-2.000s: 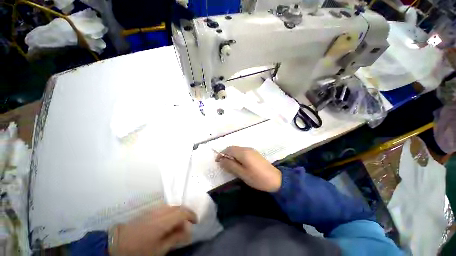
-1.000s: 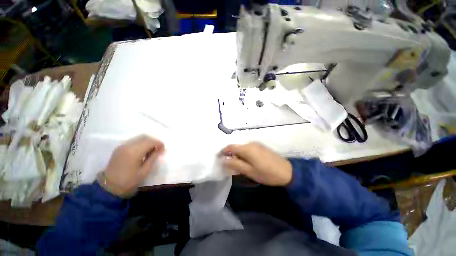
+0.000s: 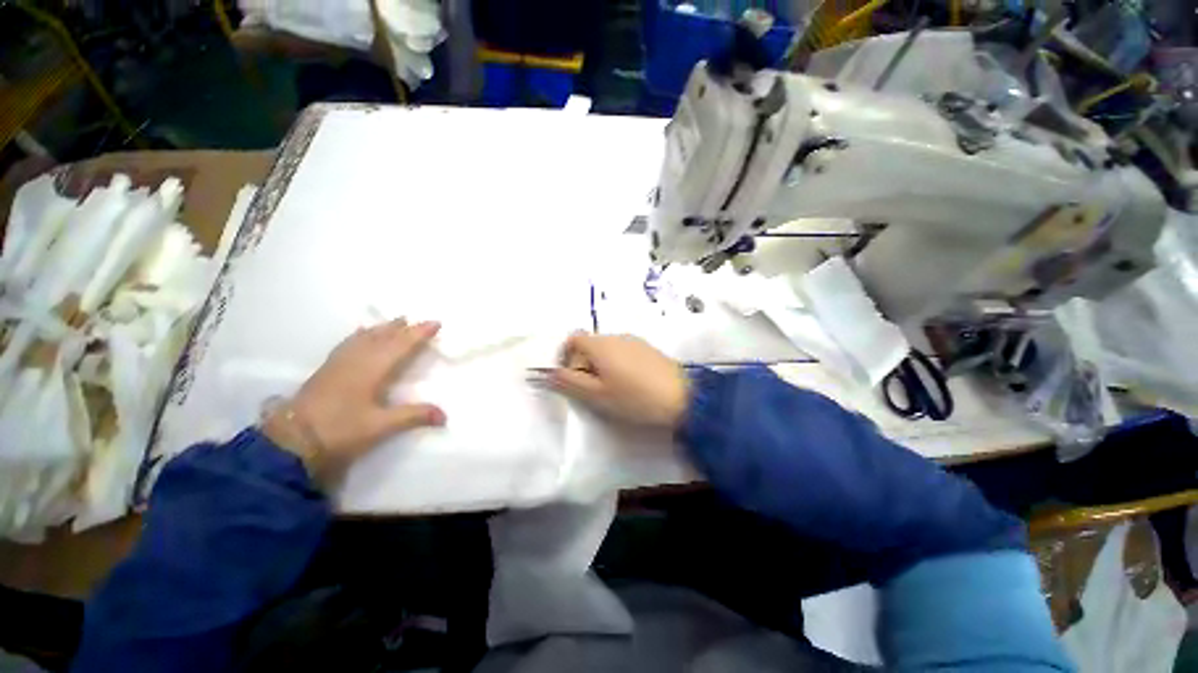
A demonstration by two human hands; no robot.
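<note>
A white fabric panel [image 3: 486, 440] lies on the white machine table and hangs over its front edge; its outline blends into the table. My left hand [image 3: 361, 394] lies on the panel's left part with thumb and fingers spread. My right hand [image 3: 615, 379] is at the panel's right side, fingers curled around a small dark, slim tool [image 3: 540, 375] that looks like thread snips, its tip pointing left. The sewing machine head [image 3: 788, 164] stands behind and right of my right hand, with the presser foot area [image 3: 653, 280] partly blurred.
A heap of cream-white cut pieces [image 3: 92, 355] lies on brown board at left. Black-handled shears [image 3: 917, 389] lie right of the needle area beside a folded white strip [image 3: 851, 316]. A crinkled clear bag [image 3: 1064, 394] is farther right. White pieces [image 3: 1130, 611] hang at lower right.
The view has shifted. My left hand has opened and lies flatter on the panel. My right hand has moved up and inward, with the dark tool tip now showing. The panel is spread on the table.
</note>
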